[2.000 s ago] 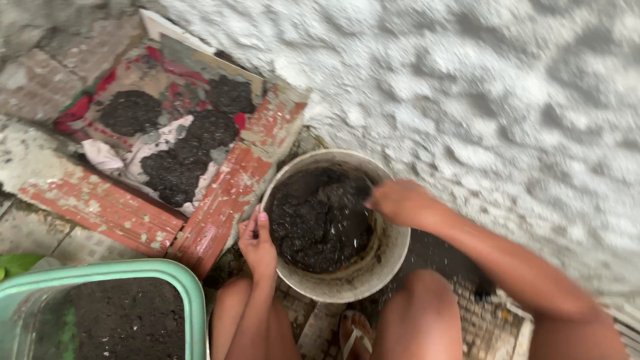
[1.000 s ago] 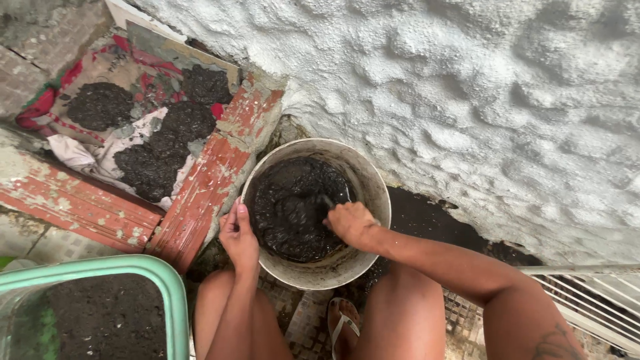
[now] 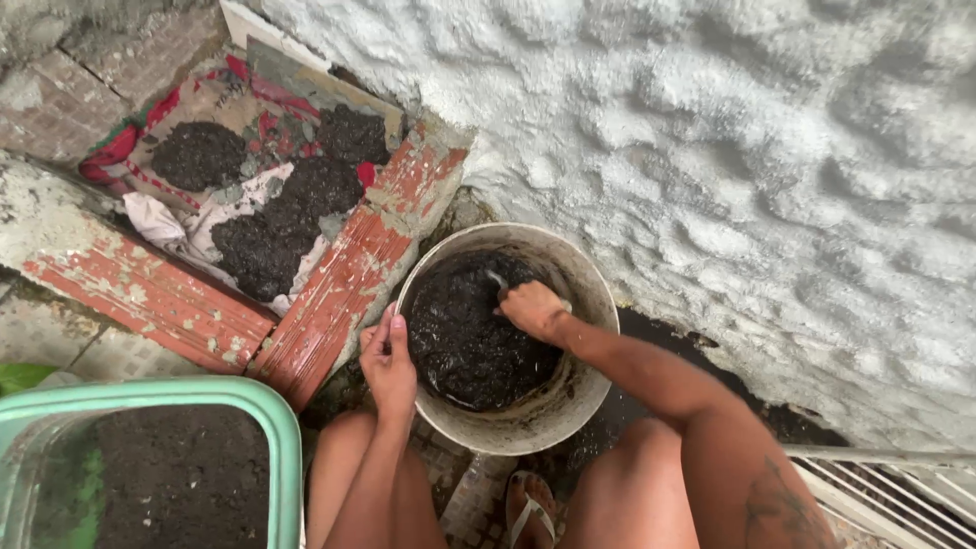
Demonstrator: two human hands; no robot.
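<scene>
A round, pale bucket (image 3: 602, 381) stands on the tiled floor between my knees, holding dark, wet, mud-like material (image 3: 473, 343). My left hand (image 3: 389, 358) grips the bucket's rim on its left side, thumb outside and near the edge. Inside the bucket, my right hand (image 3: 532, 309) is closed around a tool whose curved metal part (image 3: 496, 278) shows above the dark mix. The tool's lower end is hidden in the mix, so its kind cannot be told.
Left of the bucket, red hollow bricks (image 3: 328, 297) border a cloth-lined bed (image 3: 156, 221) with dark clumps (image 3: 263, 248). A green-rimmed tub (image 3: 286, 427) of dark soil stands lower left. A rough white wall (image 3: 686, 152) rises right; a white metal rack (image 3: 877, 465) lies lower right.
My right hand has moved within the bucket, from its right side toward the middle, and the metal part of the tool now shows. My left hand stays at the rim.
</scene>
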